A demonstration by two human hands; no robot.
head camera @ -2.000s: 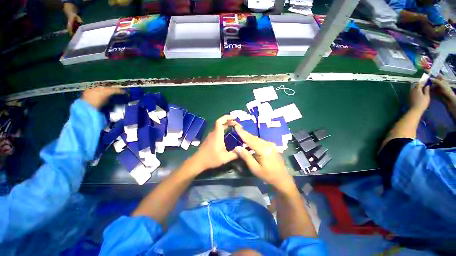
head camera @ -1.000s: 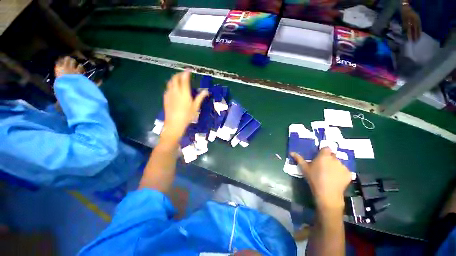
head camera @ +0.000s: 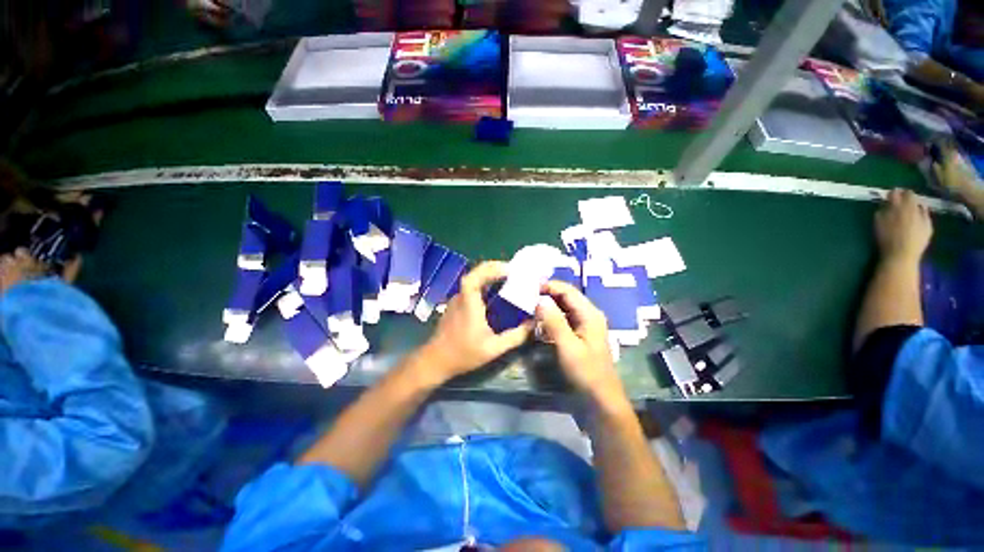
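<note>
My left hand and my right hand are together in front of me, both holding a dark blue carton with a white flap standing up at its top. The fingers hide part of the carton. Flat blue and white carton blanks overlap just right of my hands, with white cards beside them. Several small blue cartons with white end flaps lie in a loose pile to the left.
Black accessories cluster right of the blanks. A thin white loop lies above the cards. Past the raised edge, white trays and printed lids stand on the conveyor, with a small blue piece. Neighbours' arms are at both sides.
A second ago my hands were apart, left over the carton pile and right on the blanks. Now they meet on one carton. The view has turned back, and a neighbour's arm has left the pile.
</note>
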